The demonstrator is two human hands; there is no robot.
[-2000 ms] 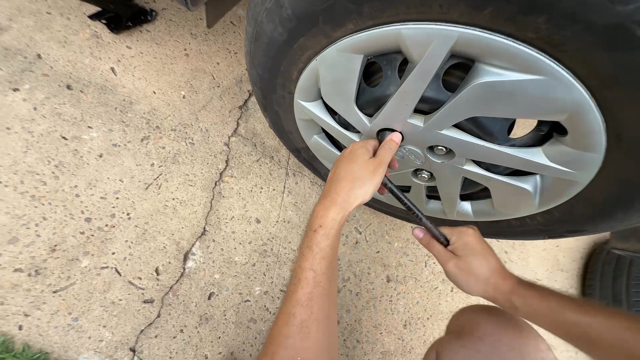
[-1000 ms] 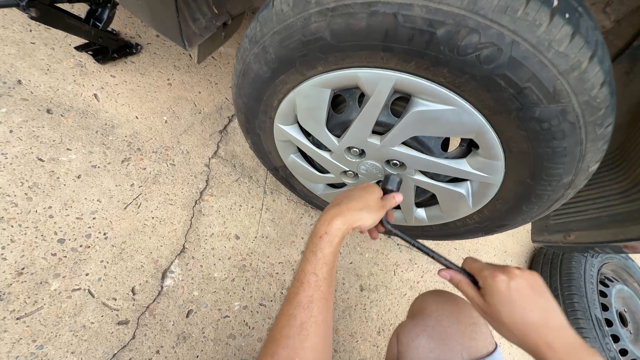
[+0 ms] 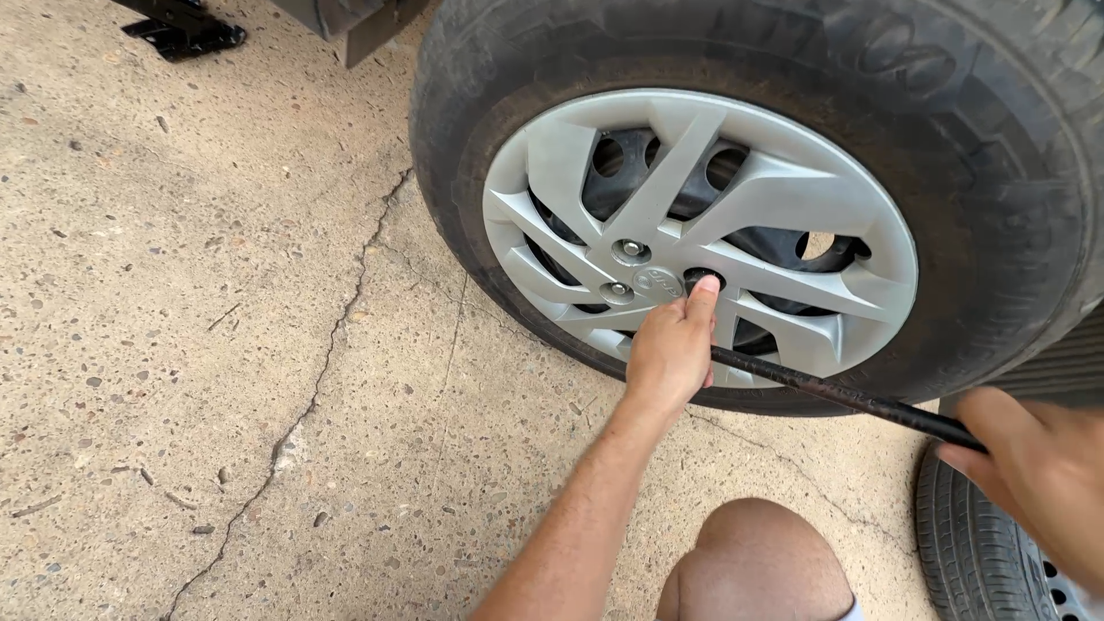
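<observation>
A black lug wrench (image 3: 828, 390) runs from the hub of the car wheel down to the right. My left hand (image 3: 677, 345) is closed around its socket end, thumb on top, at the right-hand lug position of the silver wheel cover (image 3: 776, 203). My right hand (image 3: 1022, 457), slightly blurred, grips the far end of the handle. Two lug bolts (image 3: 632, 248) show uncovered left of the wrench, beside the centre cap (image 3: 657, 283). The lug under the socket is hidden, and my hand covers the area below the cap.
The black rubber tire (image 3: 966, 172) surrounds the wheel cover. A second tire (image 3: 966, 535) on a steel rim lies at the lower right. Part of a black jack (image 3: 185, 30) stands on the cracked concrete (image 3: 233, 345) at upper left. My knee (image 3: 759, 561) is below the wheel.
Two seconds ago the wrench was on the left side of the hub; one second ago its socket was outside the wheel cover's holes. Now the socket sits at the right-hand lug hole.
</observation>
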